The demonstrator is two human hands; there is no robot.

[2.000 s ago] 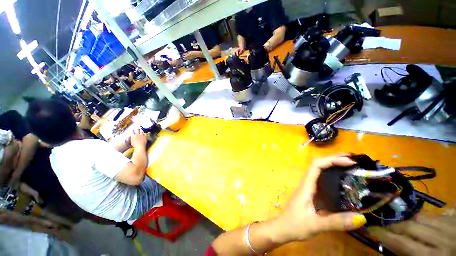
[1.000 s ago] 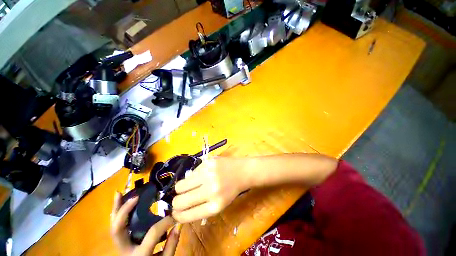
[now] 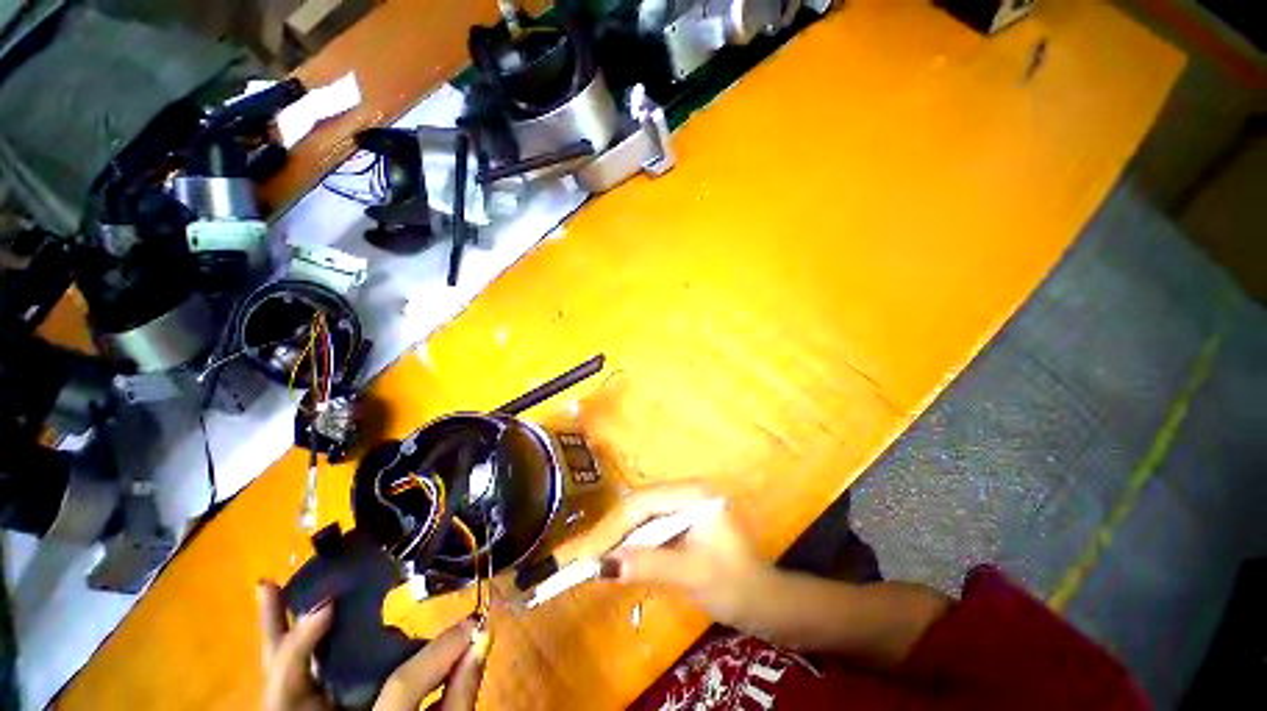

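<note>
The round black body [image 3: 521,486] with a silvery rim lies open side up on the bench. Red, yellow, orange and black lead wires [image 3: 442,507] run out of it towards my left hand [image 3: 442,667]. My left hand holds the black cover [image 3: 350,611], smooth outside up, and has the wire ends at its fingertips. My right hand [image 3: 695,556] holds a thin white pick or tweezers [image 3: 605,567], its tip just right of the wire ends. A dark rod [image 3: 559,383] projects behind the body. The inside of the cover is hidden.
A smaller ring unit [image 3: 299,333] with a dangling wired module [image 3: 331,420] lies behind on the left. Silver and black units [image 3: 563,118] stand along the white sheet [image 3: 417,299]. The bench's right edge [image 3: 1021,299] borders the grey floor.
The view has swung from the left side onto the work. My right hand has drawn back from the body and now shows the white tool. The body's open inside is exposed.
</note>
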